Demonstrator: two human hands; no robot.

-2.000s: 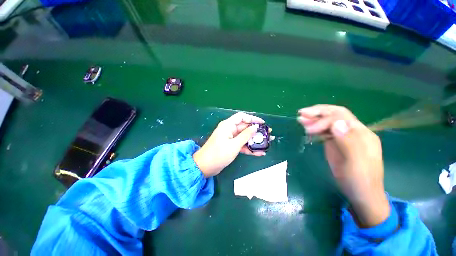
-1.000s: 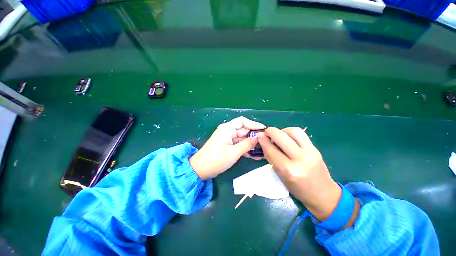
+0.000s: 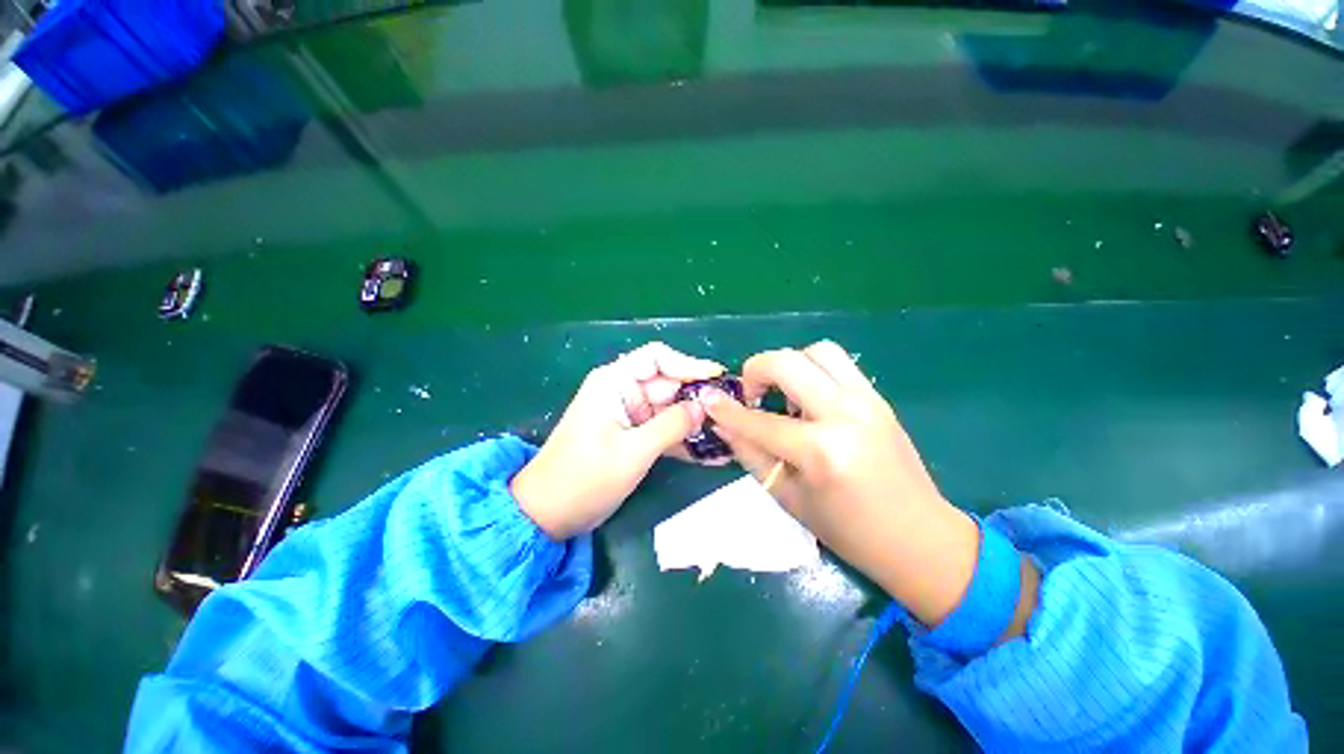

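A small dark rounded unit (image 3: 711,439) with a shiny rim is held between both hands in front of me. My left hand (image 3: 616,439) grips its left side with thumb and fingers. My right hand (image 3: 840,457) has its fingertips on the unit's upper right part and hides some of it. A thin pale stick (image 3: 772,476) shows under my right hand; another bit of pale stick shows at the wipe's lower edge. The white wipe (image 3: 730,527) lies flat just below the hands. A blue strap with a cord is on my right wrist.
A glossy black slab like a smartphone (image 3: 254,469) lies at left. Two more units (image 3: 386,283) lie at upper left and one (image 3: 1274,233) at far right. A crumpled white wad (image 3: 1324,418) lies at the right edge. A blue bin (image 3: 118,52) stands at upper left.
My right hand has come in from the right and now touches the unit. The hands and the unit sit slightly further left in view. The white tray at the top has left the picture.
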